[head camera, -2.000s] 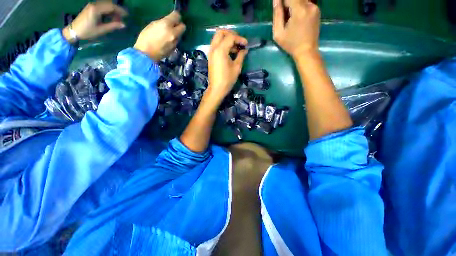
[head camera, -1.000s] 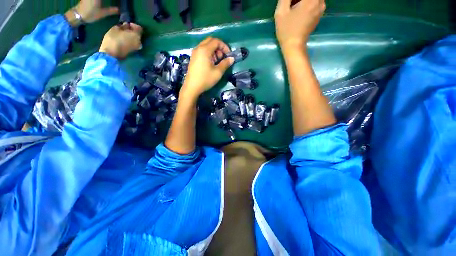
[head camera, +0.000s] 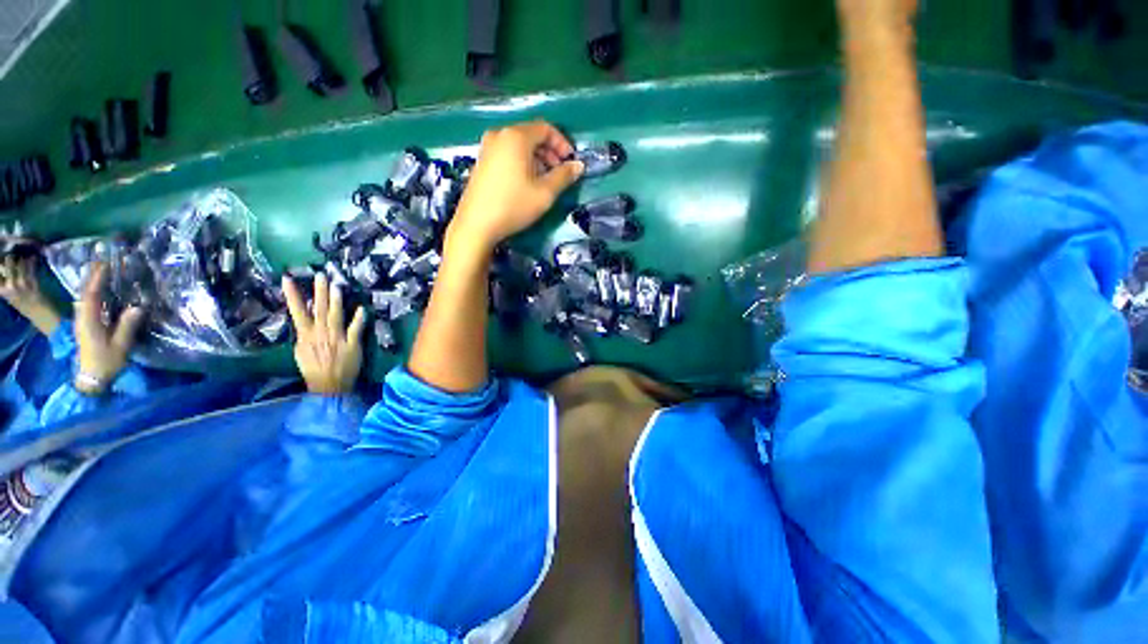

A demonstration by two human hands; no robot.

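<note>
My left hand (head camera: 514, 186) pinches a small black part (head camera: 599, 160) between thumb and fingers, above the green ledge. The part's dark rounded end points right. A loose heap of small black parts (head camera: 613, 292) with pale flat faces lies below and left of this hand. My right arm reaches up over the conveyor belt; my right hand (head camera: 877, 10) is cut off by the top edge and blurred, so its fingers and anything in them are hidden. Long black housings (head camera: 482, 38) lie spaced out on the green belt.
A glossy green ledge (head camera: 705, 189) runs between me and the belt. A clear plastic bag (head camera: 202, 271) of dark parts lies at left beside a neighbour's hands (head camera: 325, 333). Another clear bag (head camera: 768, 279) lies partly behind my right forearm. A blue sleeve (head camera: 1064, 340) is close at right.
My right hand has moved right and up, out past the top edge. My left hand still holds the small part. The neighbour's hands have moved down from the belt to the ledge.
</note>
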